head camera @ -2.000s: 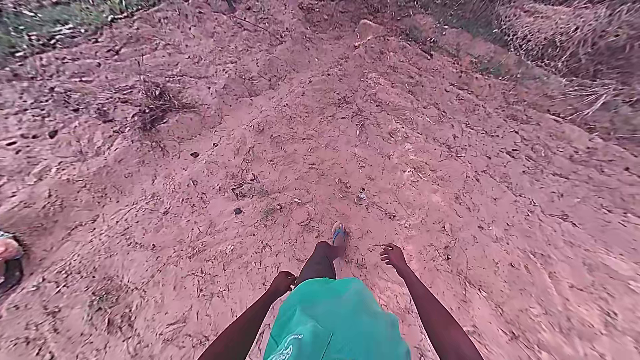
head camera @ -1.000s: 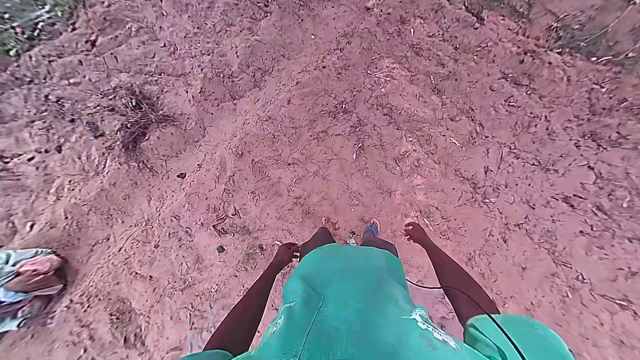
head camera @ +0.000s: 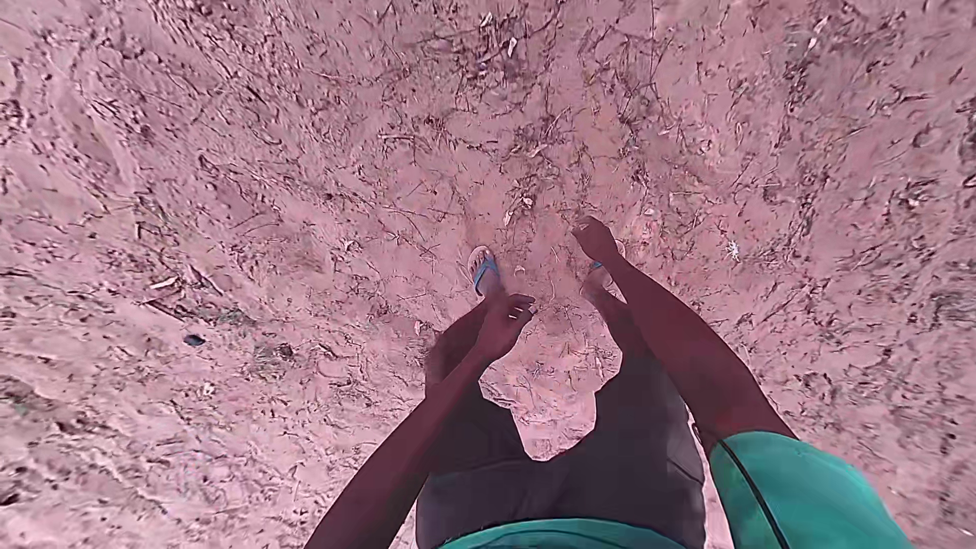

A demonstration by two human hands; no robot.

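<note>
My left hand [head camera: 505,326] hangs over my left shin, its fingers loosely curled and parted, with no object seen in it. Just ahead of it is my left foot in a flip-flop with a blue strap [head camera: 485,274]. My right hand [head camera: 595,238] is held further forward, near my other sandalled foot [head camera: 598,278], which it partly covers. Its fingers are bent downward and their inner side is hidden, so I cannot tell if anything is in them. Dark shorts [head camera: 564,488] and the green shirt's sleeve [head camera: 801,488] show below.
Reddish bare soil [head camera: 366,229] surrounds my feet, strewn with twigs, dry leaves and small plant bits. A small dark stone or lump [head camera: 194,340] lies to the left. A thin black cable [head camera: 751,488] runs over the right sleeve.
Both hands have moved forward and closer together, in front of my legs. My legs, hidden by the shirt before, now show. The view has tilted down; the cloth bundle at left is out of view.
</note>
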